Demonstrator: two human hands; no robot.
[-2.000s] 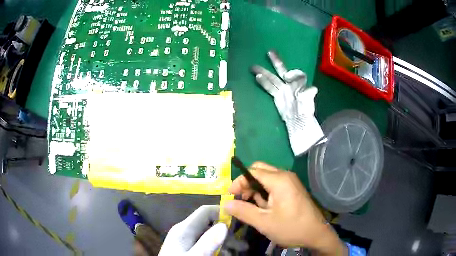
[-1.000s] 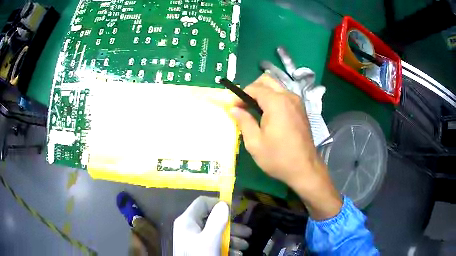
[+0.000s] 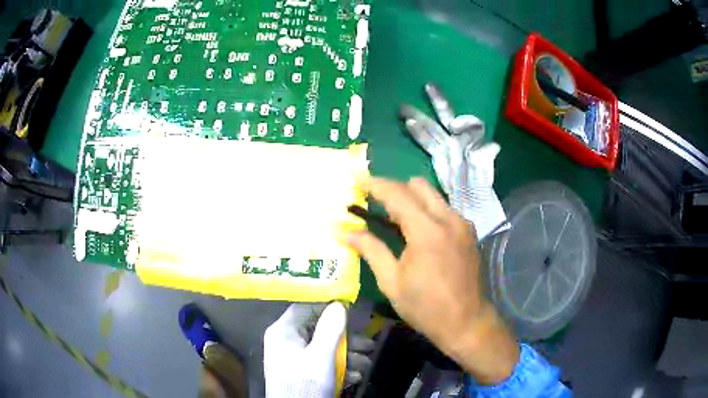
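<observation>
A large green circuit board (image 3: 225,85) lies on the green mat. Broad yellow tape (image 3: 233,289) covers its near part, glaring white in the middle, with a small window showing green board. My bare right hand (image 3: 435,260), slightly blurred, is at the board's right edge, fingers on or just over the tape, with a thin dark tool (image 3: 375,218) held in it. My gloved left hand (image 3: 304,354) is below the near edge, its thumb and fingers around yellow tape that hangs from the near right corner. Most of that tape is hidden by the hand.
A white glove (image 3: 466,167) lies right of the board. A red tray (image 3: 560,101) holds a roll and small items. A clear spoked disc (image 3: 543,260) lies nearer. A black box (image 3: 39,66) stands at far left. A blue shoe (image 3: 196,326) shows on the floor.
My right hand first moved up the board's right edge, then back down a little. My left hand stays below the near edge, holding tape.
</observation>
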